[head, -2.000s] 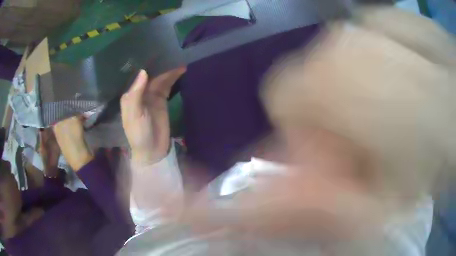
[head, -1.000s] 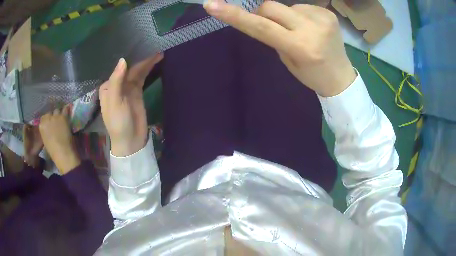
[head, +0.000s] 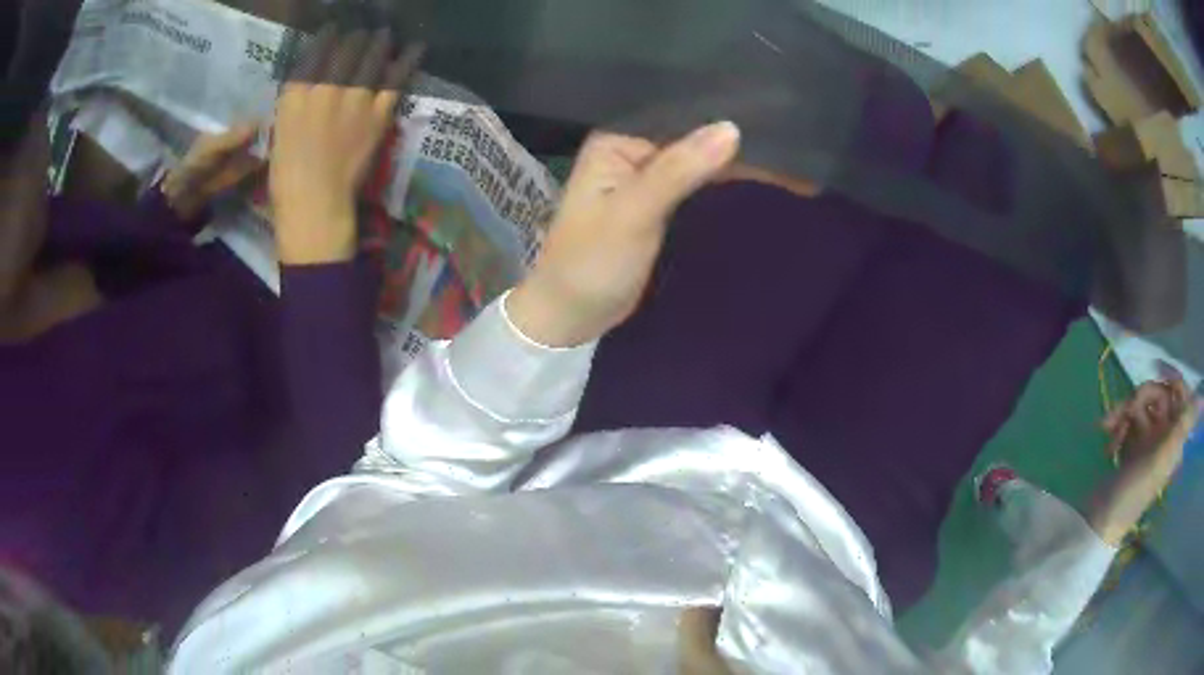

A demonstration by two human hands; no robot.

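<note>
A dark perforated panel (head: 634, 66) crosses the top of the view, slightly see-through and blurred, its right end bent down over the white surface. A darker rectangular window shows toward its right part. My left hand (head: 601, 244) grips its near edge, thumb over the face and fingers partly hidden behind the mesh. My right hand (head: 1151, 442) is at the far right, blurred, apart from the panel and below its right end; its fingers are apart and nothing shows in it.
A neighbour in purple has a hand (head: 317, 165) at the panel's left part, above a printed newspaper (head: 462, 172). Brown cardboard pieces (head: 1142, 66) lie on a white surface at the upper right. A red-capped object (head: 997, 485) and yellow cord show near the green floor (head: 977, 528).
My right hand has left the panel and moved down to the far right. The panel, still in my left hand, now reaches further right. More newspaper shows under the neighbour's hand.
</note>
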